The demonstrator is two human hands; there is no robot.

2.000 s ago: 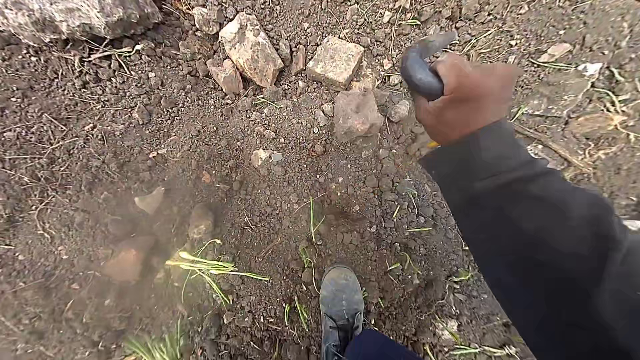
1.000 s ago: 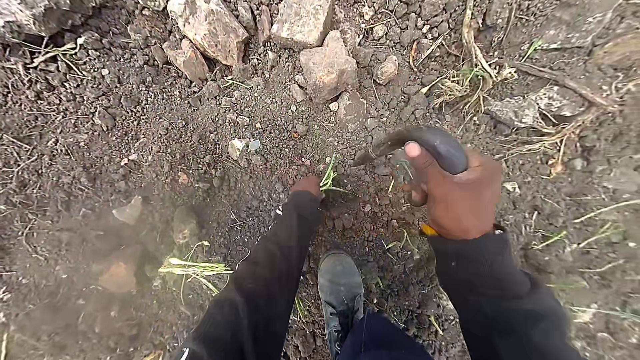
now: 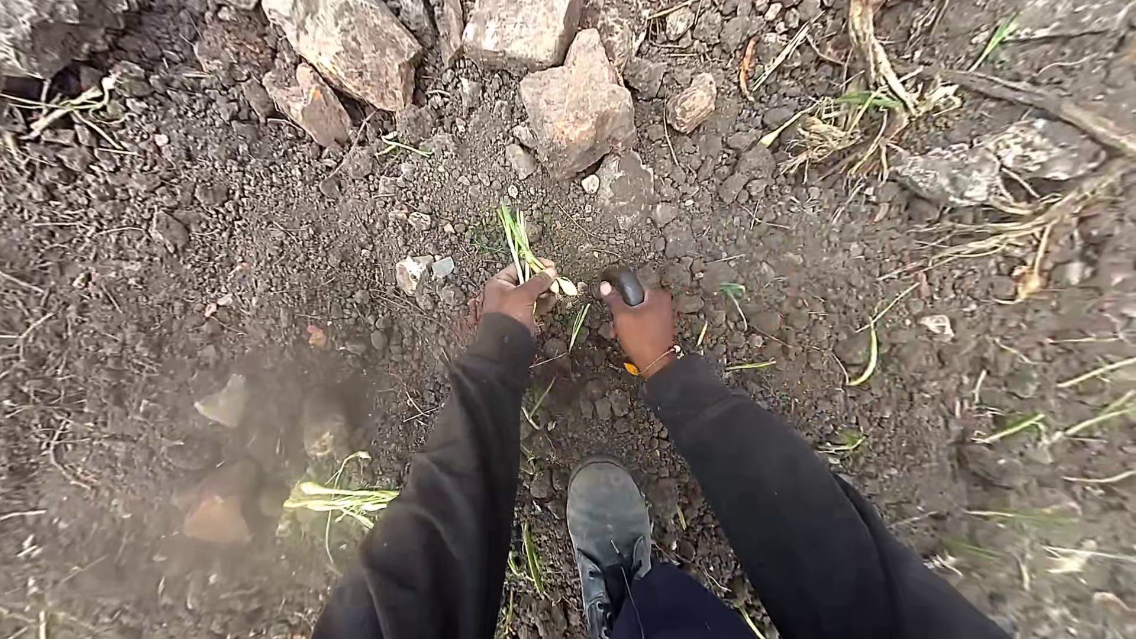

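Note:
My left hand (image 3: 517, 295) pinches a small bunch of pale green plant stems (image 3: 521, 244) between thumb and fingers, low over the soil. Just right of it, my right hand (image 3: 641, 321) is closed around a dark, curved tool handle (image 3: 625, 286); the rest of the tool is hidden under the hand. A small yellow-orange thing (image 3: 631, 368) shows by the right wrist. Another bunch of pale green stems (image 3: 342, 499) lies on the soil beside my left forearm.
Large stones (image 3: 581, 105) lie along the top. Dry roots (image 3: 874, 115) and a woody stick (image 3: 1047, 105) are at the upper right. My shoe (image 3: 609, 519) stands on the cloddy soil at bottom centre. Stones at the lower left (image 3: 217, 519) look blurred.
My left hand has come into view since the earliest frame and now holds stems slightly farther up. My right hand has come down and left, then closer to my left hand, still holding the handle.

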